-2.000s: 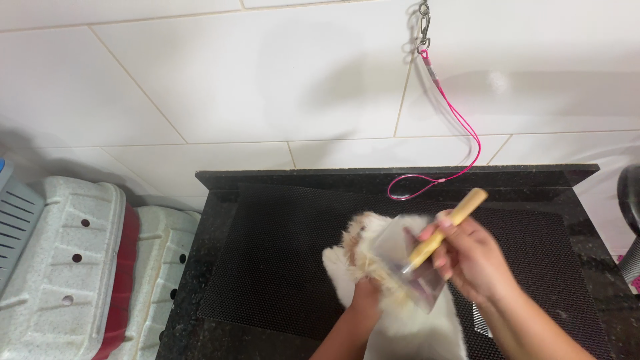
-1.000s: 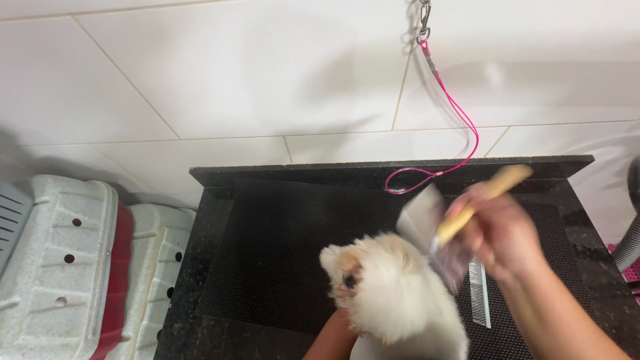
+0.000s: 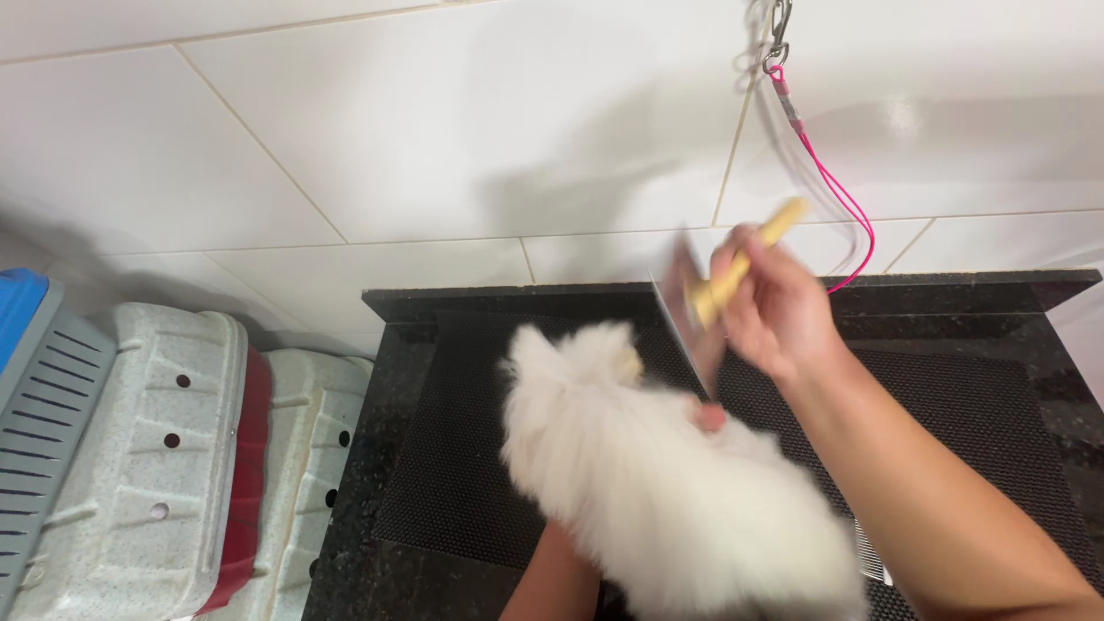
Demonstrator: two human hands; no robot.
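Note:
A fluffy white dog (image 3: 655, 483) is on the black mat, its back toward me and its face turned away. From the lower left my left forearm reaches under its chest; what seem to be the fingertips of my left hand (image 3: 709, 417) show at the dog's far side, the rest hidden by fur. My right hand (image 3: 776, 302) grips the yellowish wooden handle of a slicker brush (image 3: 690, 319), blurred and raised just above and beside the dog's back. Partly behind my right forearm, a metal comb (image 3: 871, 552) lies on the mat.
The black ribbed mat (image 3: 466, 448) covers a dark stone table (image 3: 431, 578) against a white tiled wall. A pink grooming loop (image 3: 832, 181) hangs from a metal clip. Pet carriers (image 3: 155, 448) and a grey slatted crate (image 3: 52, 414) with a blue part stand at the left.
The dog's head has turned away from me, and more of its back shows. My right hand has moved the brush up off the fur. The view has shifted somewhat.

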